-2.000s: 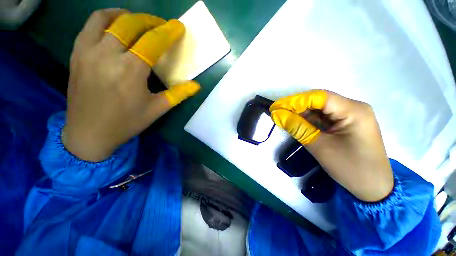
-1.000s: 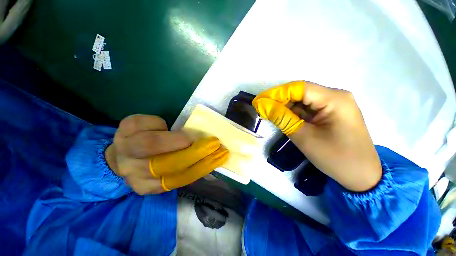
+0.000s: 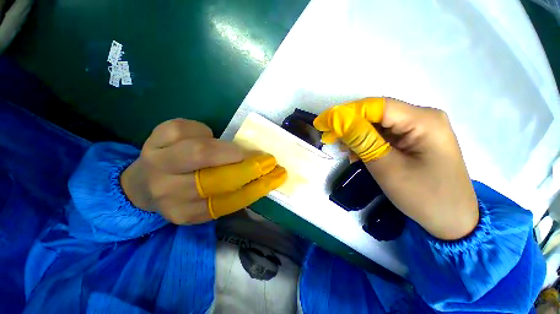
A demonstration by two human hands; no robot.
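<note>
My left hand (image 3: 202,175), with yellow finger cots, holds a cream pad (image 3: 279,156) with a white edge, tilted over the near edge of the white foam sheet; its thumb is hidden. My right hand (image 3: 399,147), in yellow cots, has thumb and forefinger pinched together at the pad's far right corner, above a black watch case (image 3: 301,124). Whether anything is between those fingertips cannot be told. The pad and fingers partly cover that case. Two more black watch cases, one here (image 3: 355,187) and one nearer me (image 3: 384,219), lie in a row beside my right wrist.
The white foam sheet (image 3: 393,55) spans the right side of the green bench (image 3: 166,37). Small white printed labels (image 3: 118,64) lie on the bench at the left. Part of a clear plastic bag shows at the top right corner. Blurred items lie at the far right edge.
My left hand has brought the pad from the green bench at the upper left to beside the first watch case. Since one second ago, both hands have shifted slightly and my right fingertips have curled.
</note>
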